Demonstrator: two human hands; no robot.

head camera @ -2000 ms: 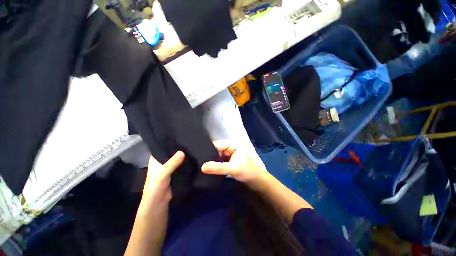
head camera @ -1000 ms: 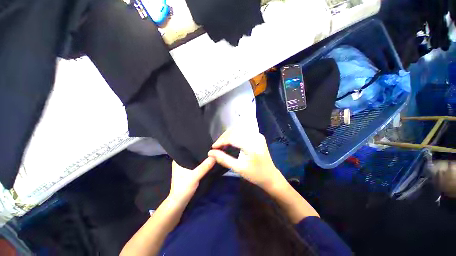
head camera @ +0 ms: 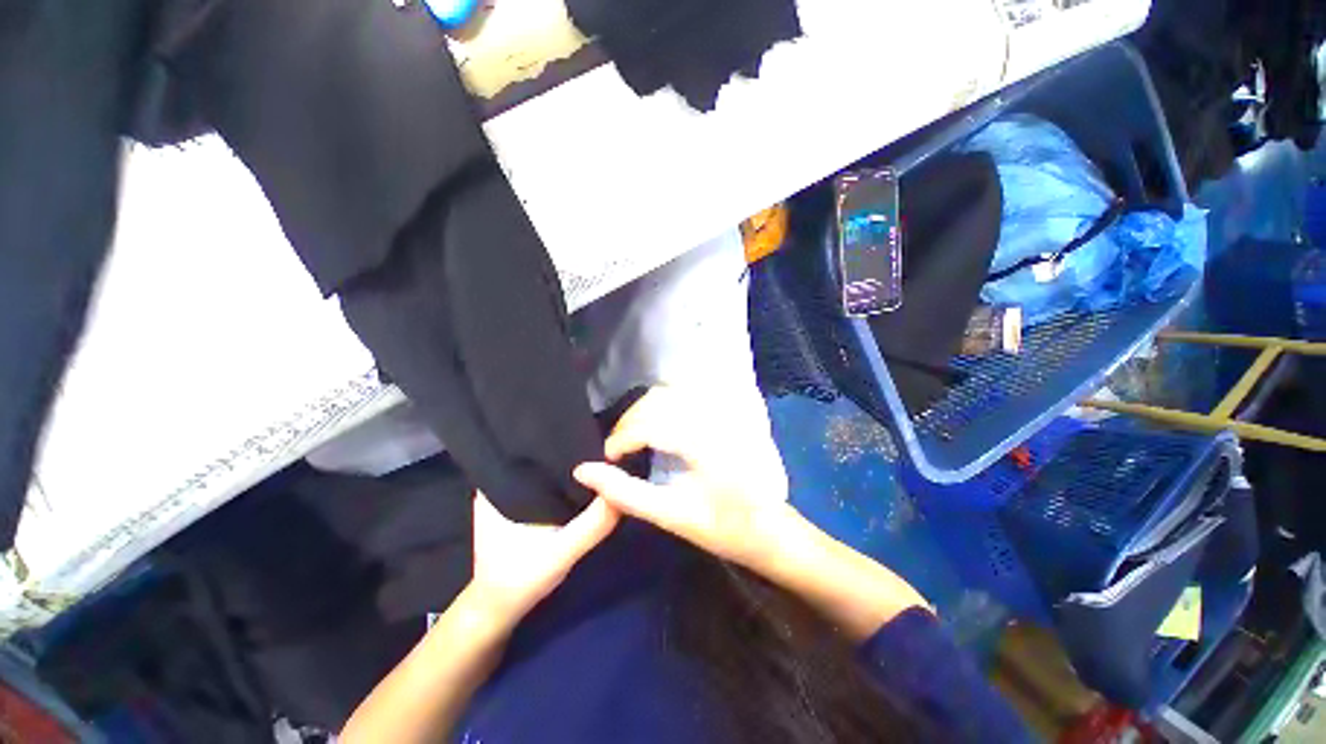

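A long black garment piece (head camera: 436, 276) runs from the machine bed over the table's front edge down to my hands. My left hand (head camera: 538, 552) grips its lower end, thumb toward the right. My right hand (head camera: 691, 480) pinches the edge of the same end, its fingertips meeting my left hand's. A ragged black cloth scrap (head camera: 691, 44) lies on the machine bed at the top. The bright blue piece (head camera: 454, 12) is cut off by the top edge beside a tan plate (head camera: 516, 51).
More black cloth (head camera: 58, 189) lies at the far left. The white table (head camera: 189, 305) has a tape measure strip along its front edge. To the right is a blue plastic basket (head camera: 953, 468) with black cloth and light blue plastic (head camera: 1040, 175). A lit smartphone (head camera: 870, 243) rests on its rim.
My hands have come together at the cloth's end; two seconds ago they were apart on it. The view has shifted, so the table and needle area sit higher and the basket farther right.
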